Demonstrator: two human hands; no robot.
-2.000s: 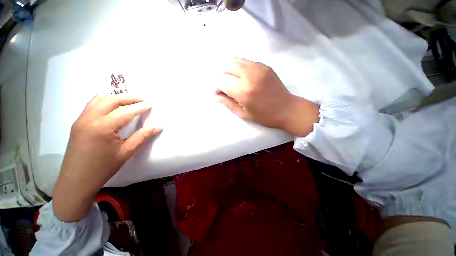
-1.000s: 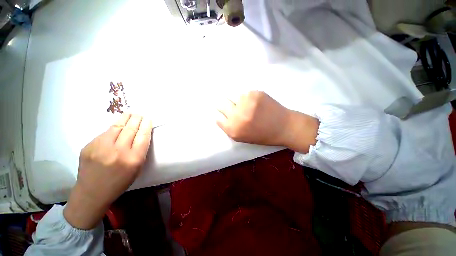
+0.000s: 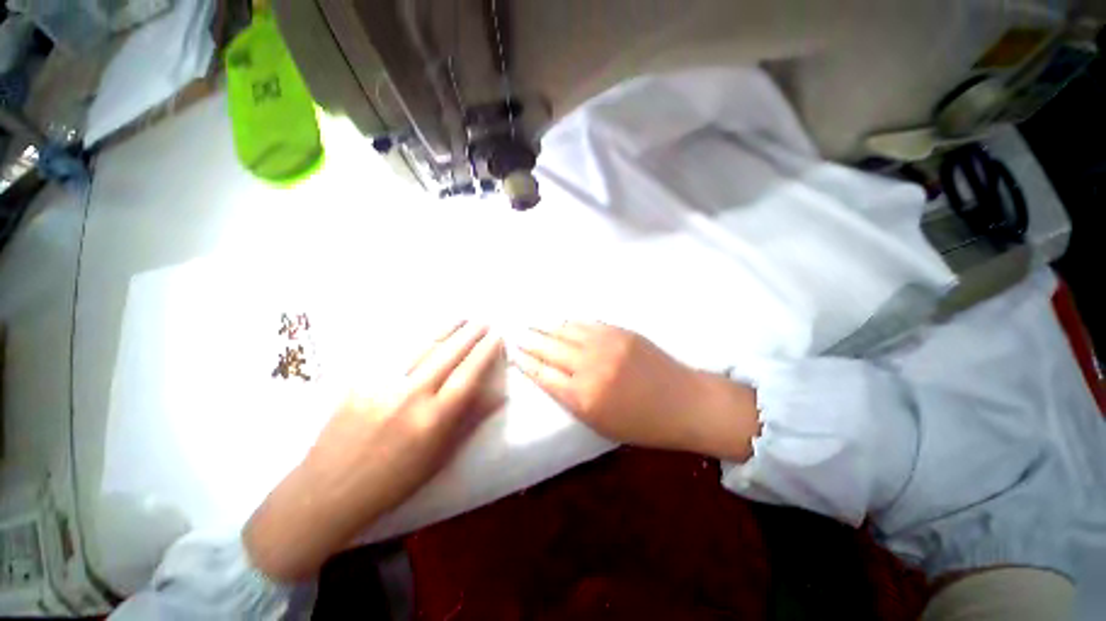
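Note:
A white fabric piece lies flat on the sewing table, washed out by the lamp, with a small brown motif at its left. My left hand lies on the cloth with its fingers extended close together. My right hand rests beside it, fingertips near the left hand's fingertips. Whether the fingers pinch the cloth edge cannot be told. The needle and presser foot area is above and ahead of both hands. The cloth spreads right under the machine arm.
The sewing machine head crosses the top. A lime green tag hangs left of the needle. Black loop handles lie at the table's right end. White sheets are at the upper left. Dark red cloth covers the lap.
The view has tilted up, showing more of the machine and the green tag. My left hand has moved right, away from the motif, to beside my right hand.

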